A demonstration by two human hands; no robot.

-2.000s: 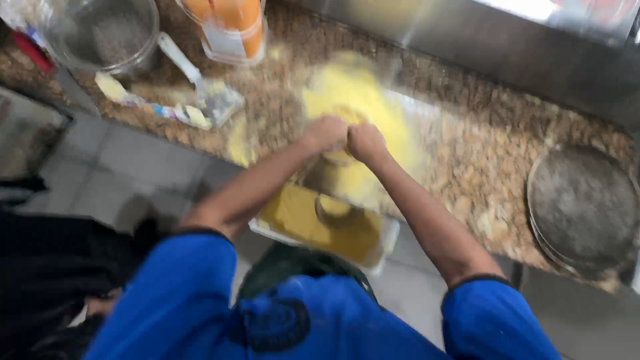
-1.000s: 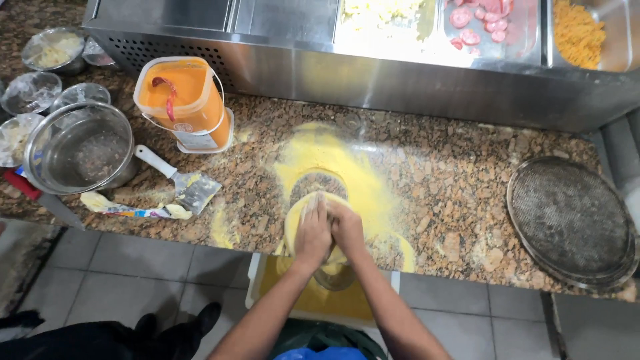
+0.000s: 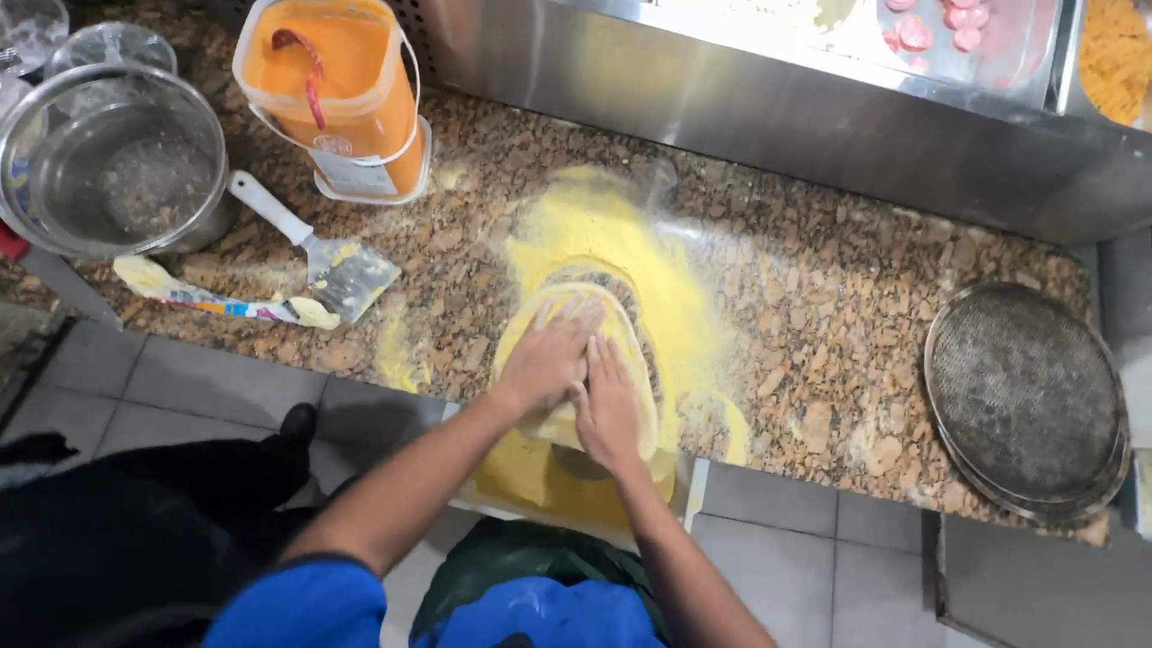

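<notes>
A flattened round of dough [image 3: 637, 378] lies on the granite counter at its front edge, amid yellow flour [image 3: 621, 225], probably cornmeal. Pressed flat on the dough, my left hand [image 3: 551, 351] has its fingers pointing away from me. My right hand [image 3: 612, 400] rests on it just beside, fingers also extended, the two hands touching or nearly so. Neither hand grips anything. Below the counter edge, partly under my forearms, is a tray of yellow flour [image 3: 522, 472].
At left stand an orange sauce tub [image 3: 360, 117], a steel pot [image 3: 117, 171], a metal scraper [image 3: 346, 274] and a knife blade [image 3: 72, 283]. Round perforated pizza screens [image 3: 1026, 396] lie at right. Steel topping bins [image 3: 981, 45] line the back. A person in dark clothes [image 3: 144, 540] stands at lower left.
My hands were clasped together two seconds ago and close together over the dough one second ago; now they lie flat on it with fingers extended. The dough looks wider.
</notes>
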